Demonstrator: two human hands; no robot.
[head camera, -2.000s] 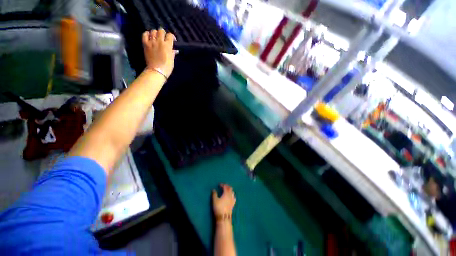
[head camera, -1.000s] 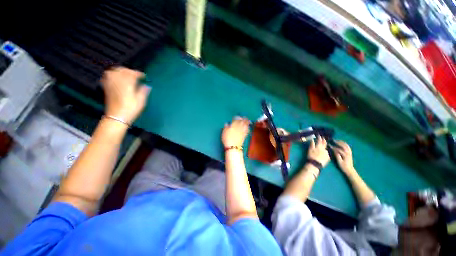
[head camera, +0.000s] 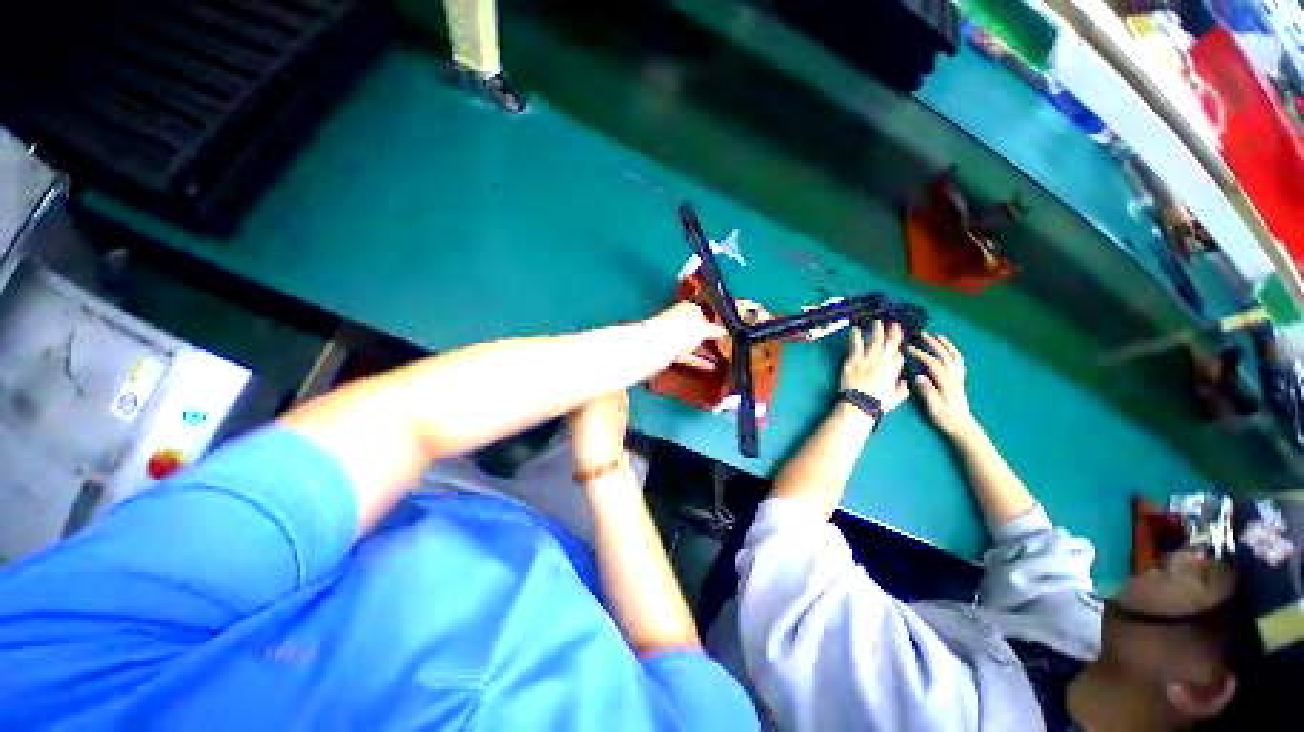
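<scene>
A black three-leg assembly (head camera: 744, 383) lies on a red-brown fixture (head camera: 687, 383) on the green mat, one leg pointing right towards another person's hands. My left hand (head camera: 687, 336) reaches across to the assembly's centre; its fingertips are at the hub and over the fixture, and whether they grip is unclear. My right hand (head camera: 601, 426) is nearer my body, below my left forearm, with its fingertips hidden and nothing visible in it. A small white three-pointed bracket (head camera: 729, 248) lies beside the upper leg.
A person in grey has both hands (head camera: 877, 369) on black parts at the right. Black ribbed trays (head camera: 200, 129) stand upper left, near a yellow-wrapped post (head camera: 473, 40). A white machine table (head camera: 186, 379) with a red button is left. Another red-brown fixture (head camera: 951, 246) sits further back.
My left hand has moved right, from beside the black trays to the three-leg assembly. My right hand has drawn back left and towards my body. The view has shifted right.
</scene>
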